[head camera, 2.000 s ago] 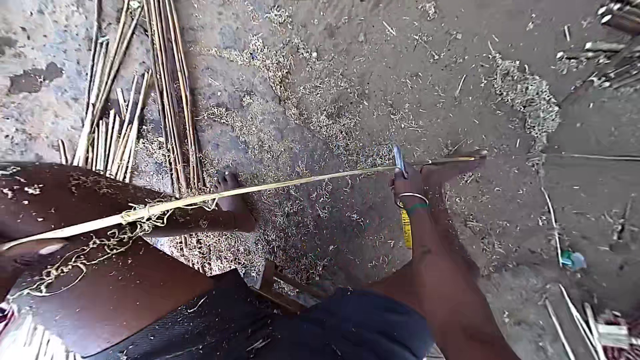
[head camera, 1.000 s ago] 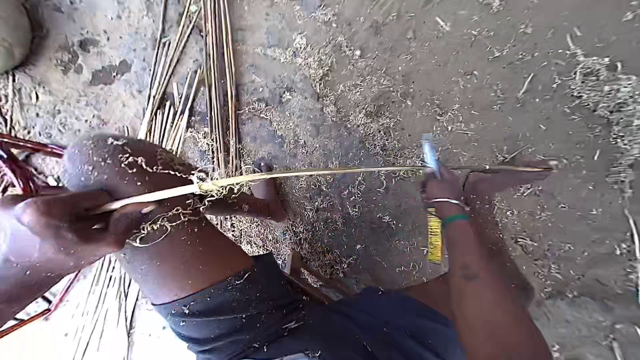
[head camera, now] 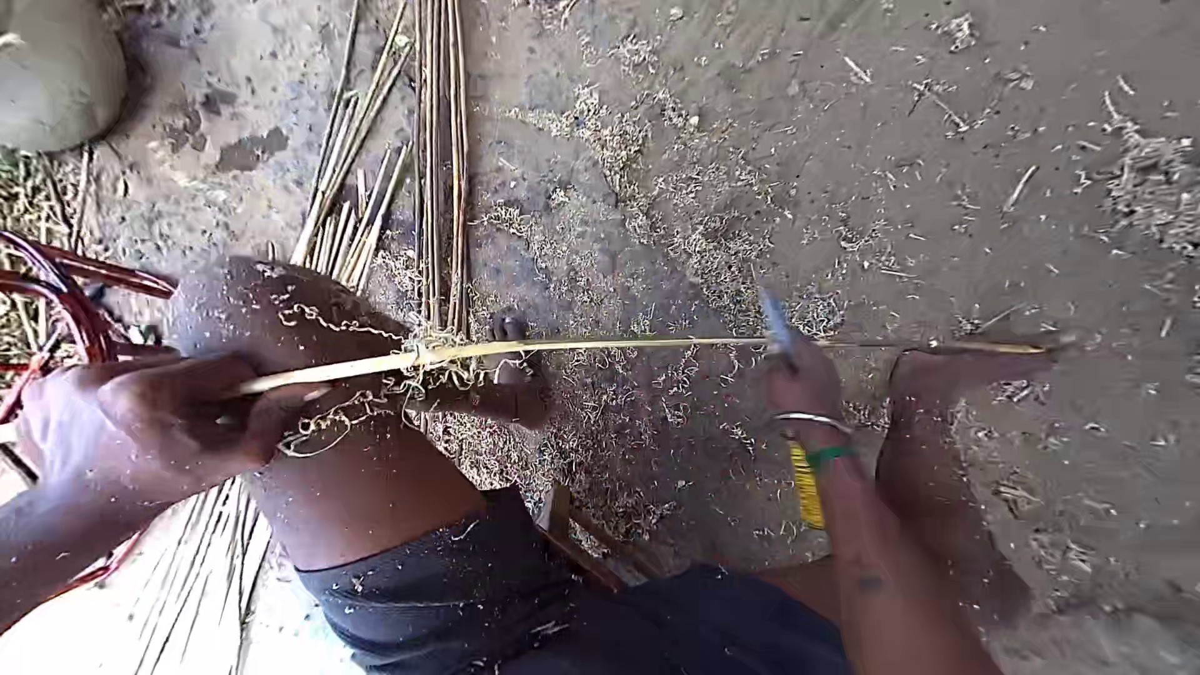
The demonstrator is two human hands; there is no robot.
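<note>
A long, thin pale strip, apparently bamboo or cane (head camera: 600, 344), runs across the view over my raised left knee, with curled shavings (head camera: 436, 354) bunched on it beside the knee. At the left, my left hand (head camera: 178, 403) is closed around the thick end of the strip. My right hand (head camera: 802, 382) grips a knife (head camera: 776, 317), its blade pointing up and lying against the strip; the handle is mostly hidden in the fist. A yellow object with dark marks (head camera: 806, 483) shows below the wrist. The strip's thin end reaches out past my right foot (head camera: 966, 375).
Bundles of thin sticks (head camera: 441, 159) lie on the ground beyond my left knee, and more sticks (head camera: 202, 581) lie at the lower left. Reddish bundled strands (head camera: 80, 291) and a rounded pale object (head camera: 56, 75) are at the left. Shavings (head camera: 694, 225) litter the ground.
My left hand, barely in view two seconds ago, now shows fully on the strip's thick end. The view has shifted left. The knife stays at the strip in my right hand.
</note>
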